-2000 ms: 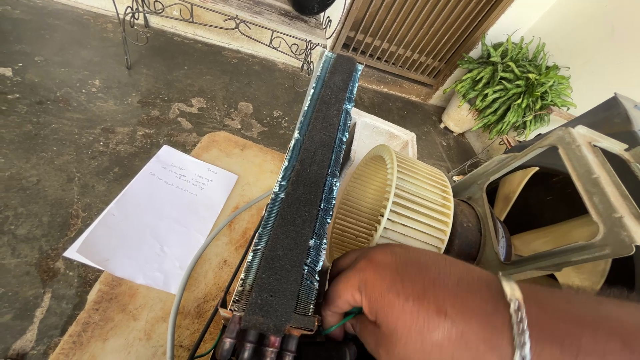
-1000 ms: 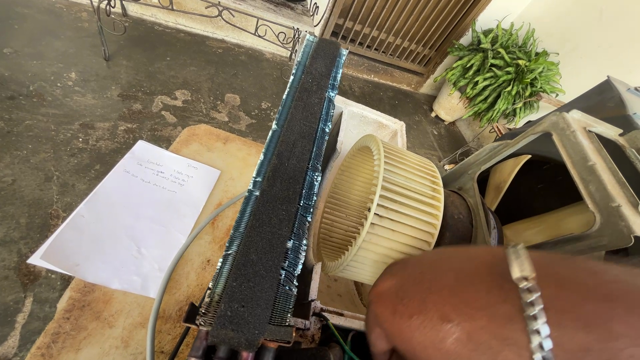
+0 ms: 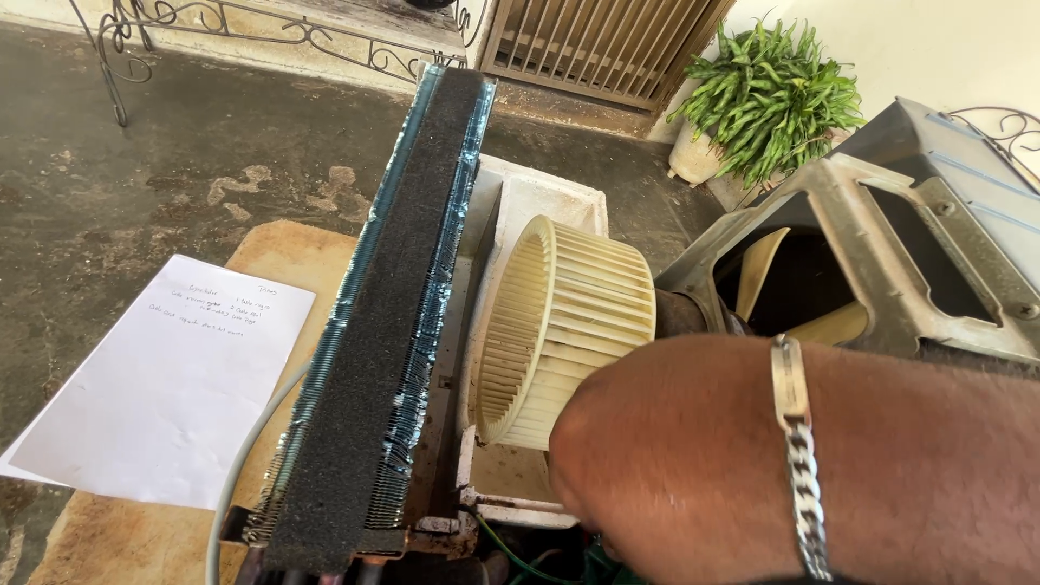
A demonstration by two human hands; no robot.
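Note:
My right hand [image 3: 642,439], with a metal chain bracelet [image 3: 800,463] at its wrist, reaches in from the right edge. Its fingers are hidden below the back of the hand, near a green wire [image 3: 520,554], so whether they hold anything cannot be seen. Just behind the hand is a cream plastic blower wheel [image 3: 569,325] over a white foam housing [image 3: 561,191]. Left of the wheel stands a finned evaporator coil [image 3: 325,349] with a black foam strip [image 3: 382,309] along it. My left hand is not in view.
Handwritten paper sheets [image 3: 171,398] lie on a worn board [image 3: 146,536] at the left, beside a grey cable [image 3: 252,443]. A metal fan frame [image 3: 886,268] with cream blades [image 3: 760,272] stands at the right. Behind are a potted plant [image 3: 768,106] and a slatted door [image 3: 601,49].
My right hand has moved away from the lower end of the coil, toward the right, and its fingers have gone out of sight.

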